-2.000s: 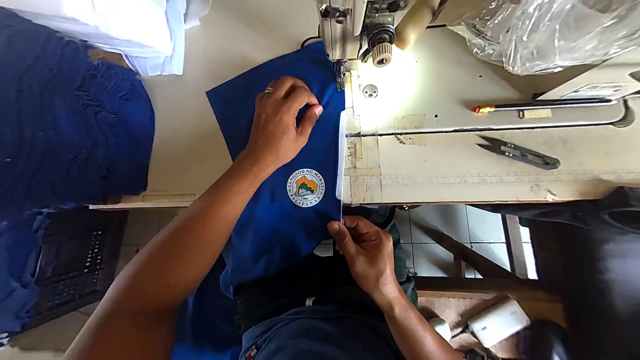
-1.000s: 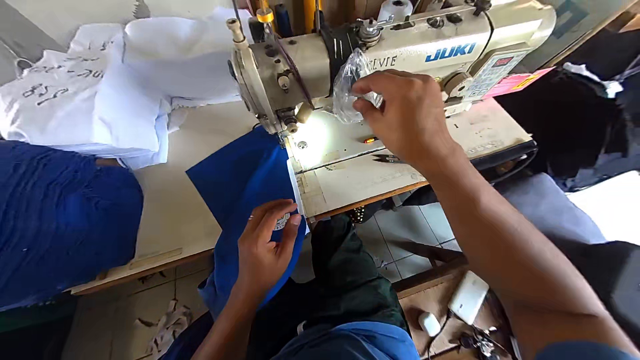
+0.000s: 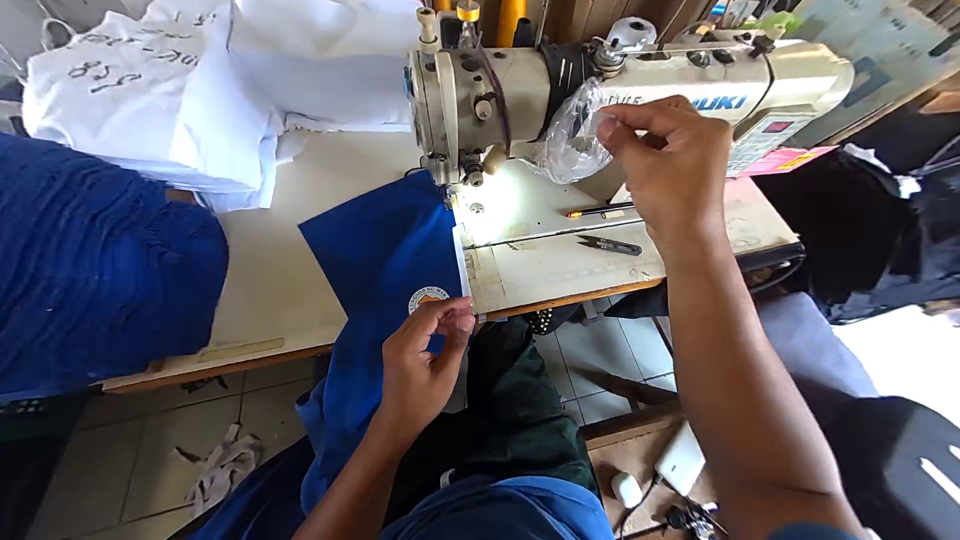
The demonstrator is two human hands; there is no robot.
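Blue fabric (image 3: 382, 247) with a round printed emblem and a white strip along its right edge lies under the needle area of a Juki sewing machine (image 3: 517, 82), hanging over the table's front edge. Near the emblem, my left hand (image 3: 431, 352) pinches the fabric's right edge between thumb and fingertips. My right hand (image 3: 675, 165) is raised in front of the machine arm, thumb and index finger together at a clear plastic bag (image 3: 571, 142); a small pale piece seems to show at the fingertips, too unclear to name. Thread snips (image 3: 611, 245) and a pencil (image 3: 600, 211) lie on the machine bed.
A stack of blue fabric (image 3: 105, 262) stands at the left, with white cloth pieces (image 3: 165, 97) behind it. The wooden table edge (image 3: 570, 298) runs across the front. White devices with cables (image 3: 681, 459) rest on a low wooden surface at the lower right.
My right hand has left the fabric's lower edge and risen to the plastic bag by the machine arm. My left hand has moved down to the fabric's right edge. The view has shifted.
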